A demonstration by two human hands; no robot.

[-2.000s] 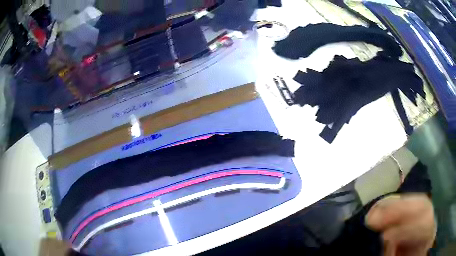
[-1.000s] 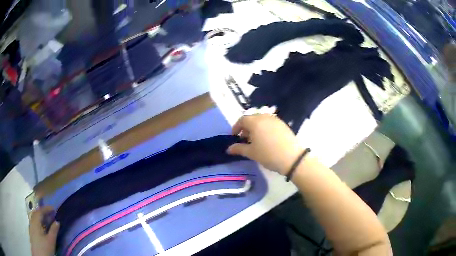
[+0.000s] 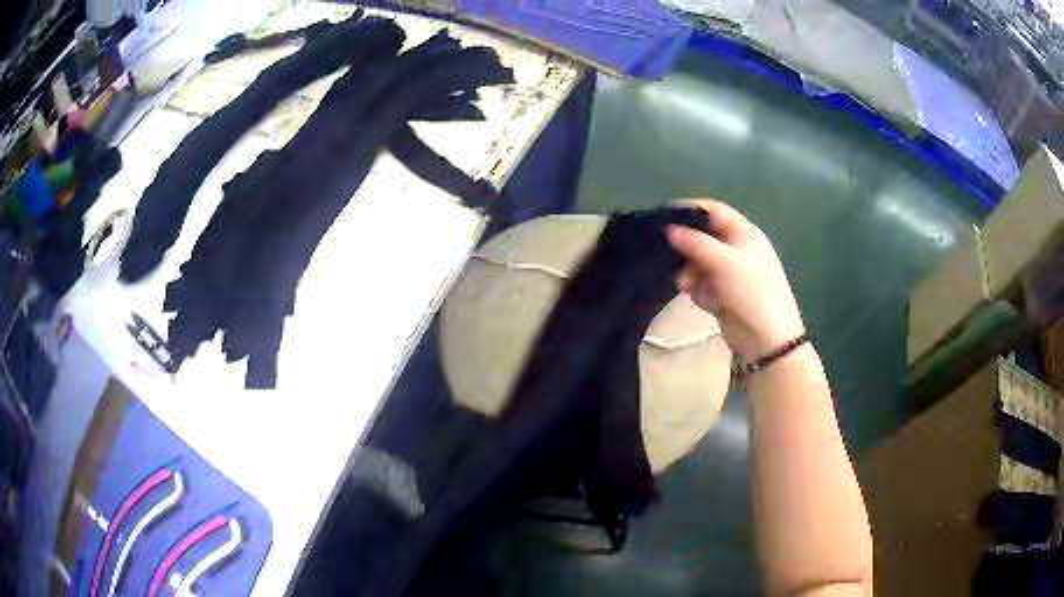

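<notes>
My right hand (image 3: 733,266) grips the end of a black fabric strip (image 3: 560,338), which is held over the round beige stool (image 3: 688,402) and runs down toward the lower left. More black fabric hangs below the hand; whether it is one piece or several cannot be told. My left hand is not in view. The bluish template (image 3: 233,478) shows at the lower left, with pink and white curved lines on it and the brown hinge tape (image 3: 93,449) beside them. No black strip lies on its visible part.
A heap of black strips (image 3: 286,204) and a separate curved strip (image 3: 204,146) lie on the white table (image 3: 362,297). A white ring (image 3: 107,238) and a small dark tool (image 3: 152,341) lie near them. Cartons (image 3: 974,268) stand at right on the green floor.
The view has swung right. My right hand has moved from the template to above the stool and now holds black fabric. My left hand has left the picture. The strip is off the template's visible part.
</notes>
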